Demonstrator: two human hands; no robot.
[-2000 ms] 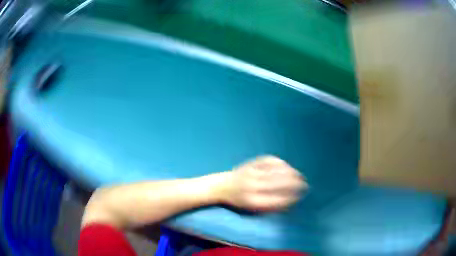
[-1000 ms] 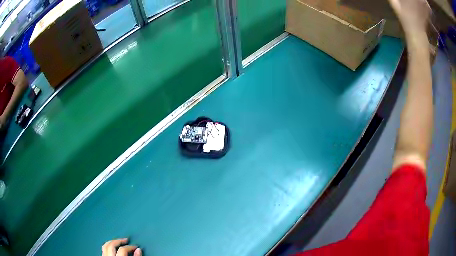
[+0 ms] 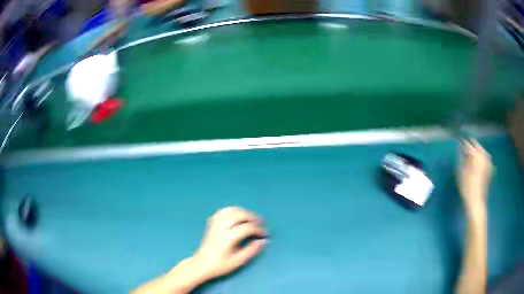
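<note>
The front camera module [image 3: 407, 179] lies on the teal bench at the right, its open back up, with a silvery board and a white patch showing. My left hand [image 3: 232, 240] is over the bench at the lower middle, fingers curled and apart, with nothing seen in it. My right hand [image 3: 476, 166] is to the right of the module, not touching it. It is blurred, and whether it holds something cannot be told.
A green conveyor [image 3: 299, 74] runs behind the bench's pale edge rail. A blurred white object with a red part [image 3: 93, 80] is on its left side. A small dark object [image 3: 27, 211] lies at the bench's left. A metal post stands at the right. People's arms show at upper left.
The view has swung left, so the module now shows further right. My right hand has come from the cardboard box to beside the module. My left hand shows more fully, over the bench.
</note>
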